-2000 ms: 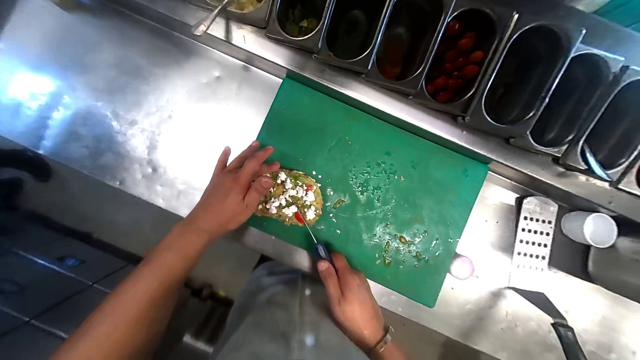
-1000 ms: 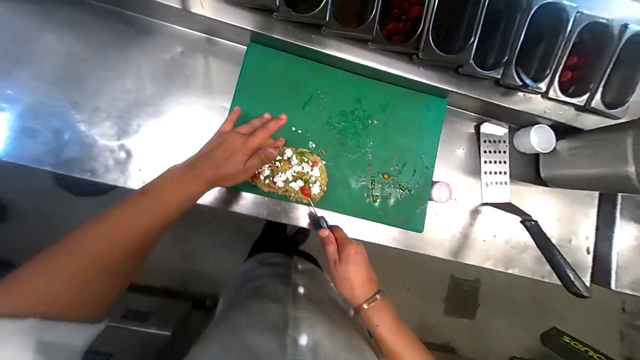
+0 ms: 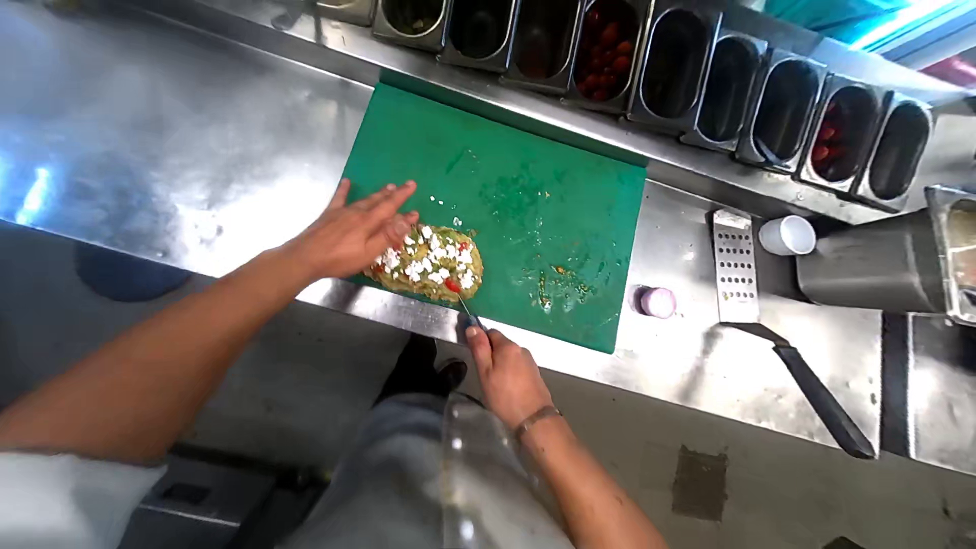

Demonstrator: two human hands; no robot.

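Note:
A flat piece of food [image 3: 427,263], topped with white crumbles, green spread and red tomato pieces, lies near the front left edge of a green cutting board [image 3: 564,229]. My left hand [image 3: 358,232] rests at the food's left side, fingers spread, holding nothing that shows. In my right hand [image 3: 507,374] is the dark handle of a small knife [image 3: 474,320]. Its thin blade reaches the food's front right edge beside a red tomato piece [image 3: 453,284]. The blade's tip is hidden by the food.
Metal inserts [image 3: 679,65] stand in a row behind the board, one with small tomatoes [image 3: 606,57]. Right of the board are an onion piece [image 3: 658,303], a perforated metal spatula [image 3: 736,267] with a black handle, a white cup [image 3: 787,235] and a deep metal container [image 3: 877,259].
The view has shifted. My left hand stays by the food's left side and my right hand keeps hold of the knife at its front edge; no other clear change.

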